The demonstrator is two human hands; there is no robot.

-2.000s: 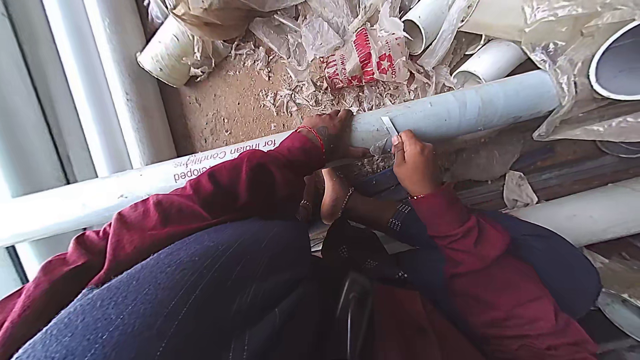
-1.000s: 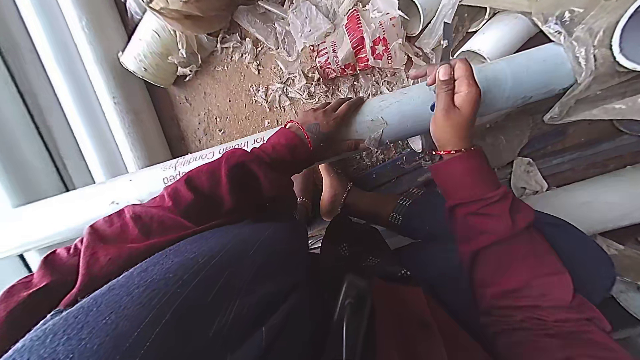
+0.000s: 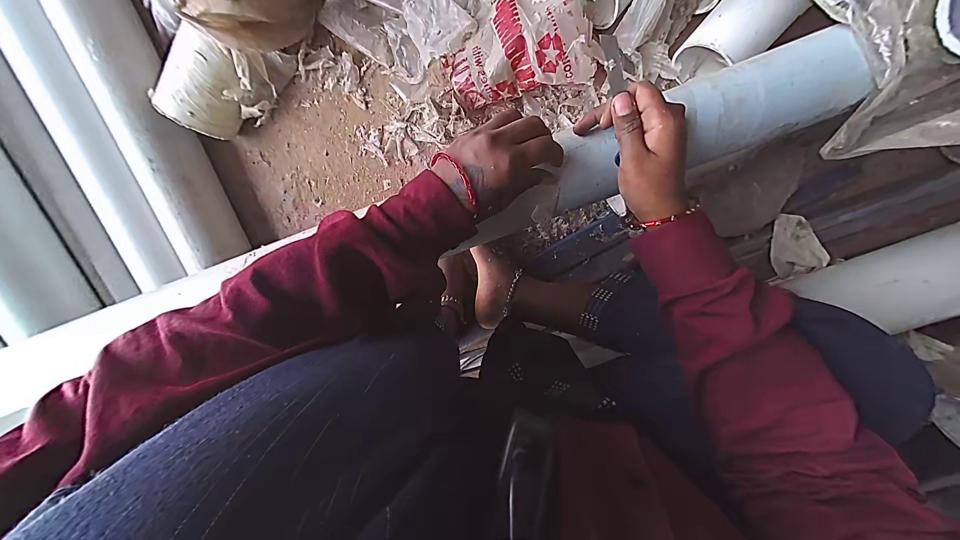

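A long pale plastic pipe [image 3: 765,94] lies slantwise across my lap side, its right part bluish. My left hand [image 3: 506,161] is at the pipe with its fingers curled, gripping a loose flap of thin plastic film [image 3: 525,214] that hangs over the near side. In my right hand [image 3: 651,146], just above the pipe, is a flat metal blade [image 3: 615,64], pointing away from me; its handle is mostly hidden by my fingers. Both wrists bear red bands.
Crumpled plastic film with red print [image 3: 525,52] and shreds lie beyond the pipe. Short white pipe pieces [image 3: 739,34] are at the upper right, a wrapped one [image 3: 202,82] at the upper left. Several long pipes [image 3: 142,135] lie at left, another pipe [image 3: 870,277] at right. My bare foot [image 3: 495,289] is below.
My right hand has lifted from the pipe with the blade, which now points away from me. My left hand has gone from resting on the pipe to curling round loose film.
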